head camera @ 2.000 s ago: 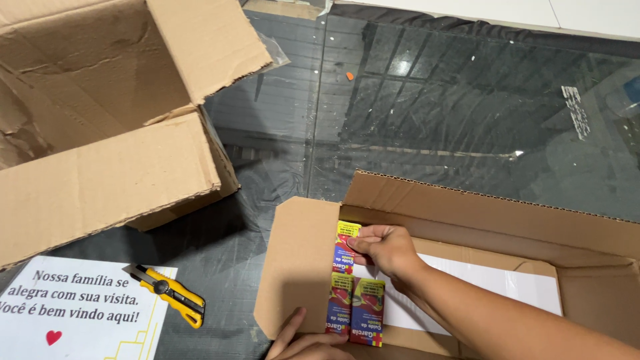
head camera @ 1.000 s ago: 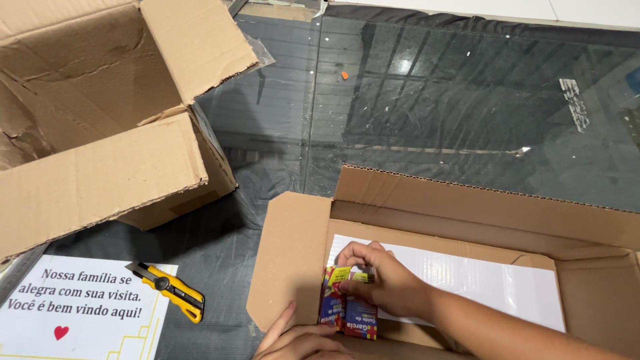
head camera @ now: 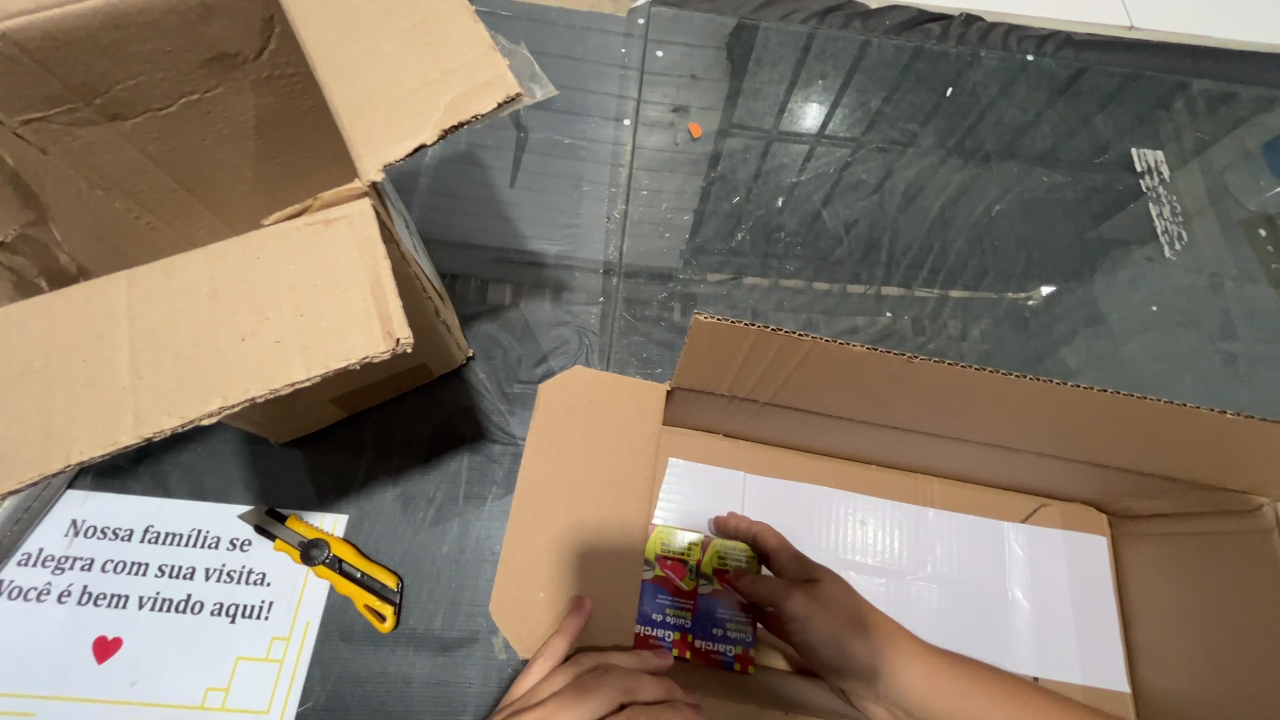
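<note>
Two small blue, red and yellow printed boxes (head camera: 668, 590) stand side by side at the near left corner inside an open cardboard box (head camera: 1000, 400). My right hand (head camera: 800, 610) grips the right one of the pair, thumb and fingers at its upper right edge. My left hand (head camera: 600, 685) rests over the box's near left edge, its fingertips by the lower end of the left small box. A white sheet (head camera: 900, 560) lies on the bottom of the cardboard box.
A larger open cardboard box (head camera: 200, 310) stands at the upper left. Below it, a yellow utility knife (head camera: 335, 565), blade showing, lies partly on a white printed card (head camera: 150, 620). An orange scrap (head camera: 696, 130) lies on the dark glass-covered table (head camera: 850, 220).
Three small boxes showed two seconds ago, one at the back under my right hand; now two show side by side. My right hand has moved toward the near side.
</note>
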